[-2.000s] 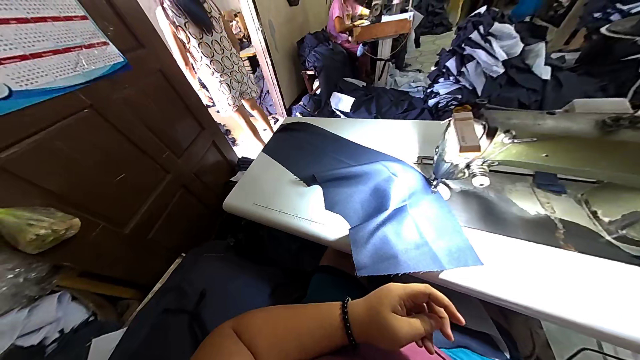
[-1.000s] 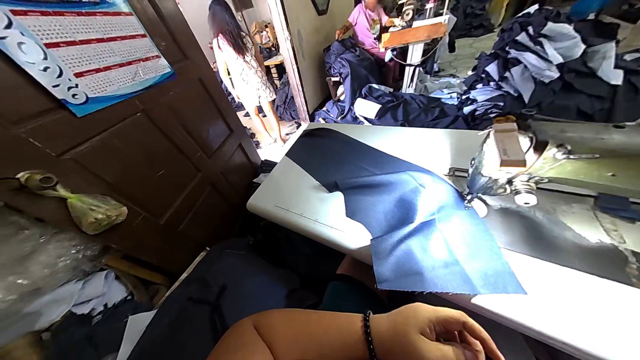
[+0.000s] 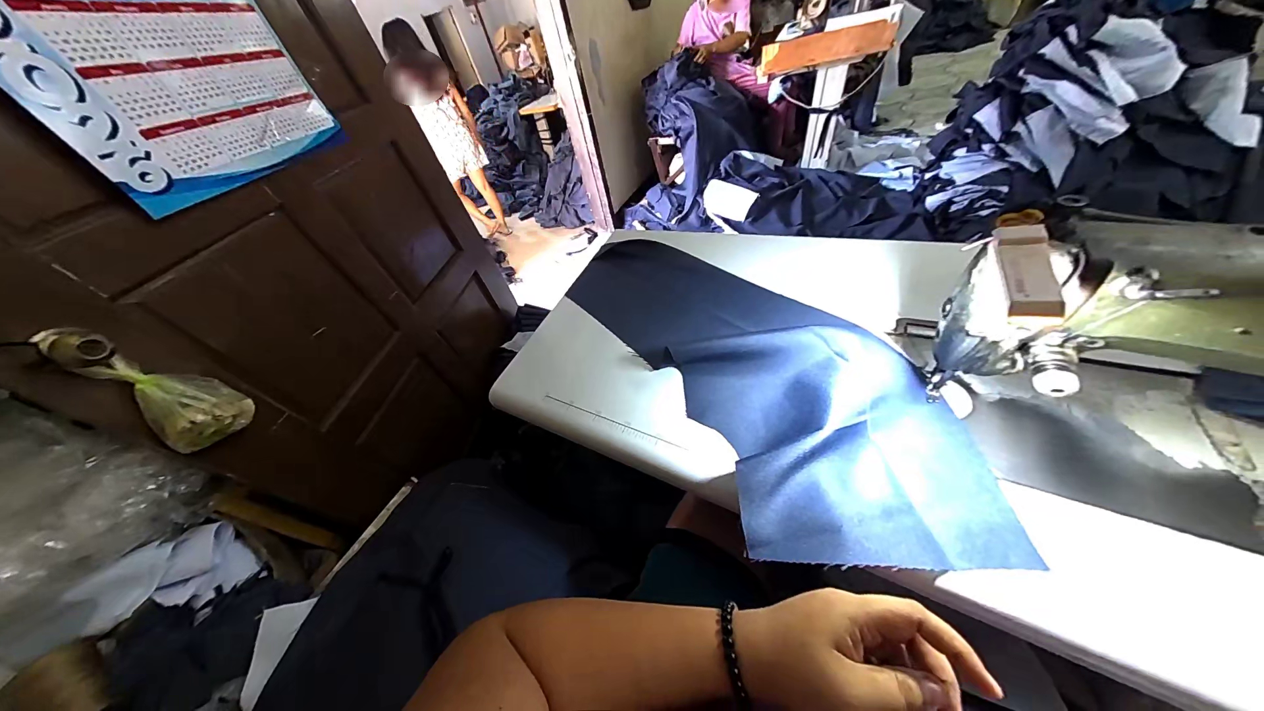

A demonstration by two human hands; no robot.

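Observation:
A piece of dark blue fabric (image 3: 790, 395) lies over the white sewing machine table (image 3: 592, 385), with its frayed end hanging at the near edge. Its right side reaches the needle area of an industrial sewing machine (image 3: 997, 306). My left hand (image 3: 859, 652), with a black bead bracelet at the wrist, is in front of the table's near edge, just below the fabric's end. Its fingers are loosely bent and apart, and no held thing shows; the fingertips come close to the frame's bottom. My right hand is out of view.
A small cardboard box (image 3: 1029, 272) sits on the machine. Piles of cut dark cloth (image 3: 1076, 128) lie behind the table. One person (image 3: 449, 118) stands in the doorway; another (image 3: 721, 39) sits beyond the table. A brown door (image 3: 267, 267) bears a calendar (image 3: 188, 89).
The view has swung to the left. My left hand has moved a little, and its fingers hang lower. The fabric has stayed in place on the table.

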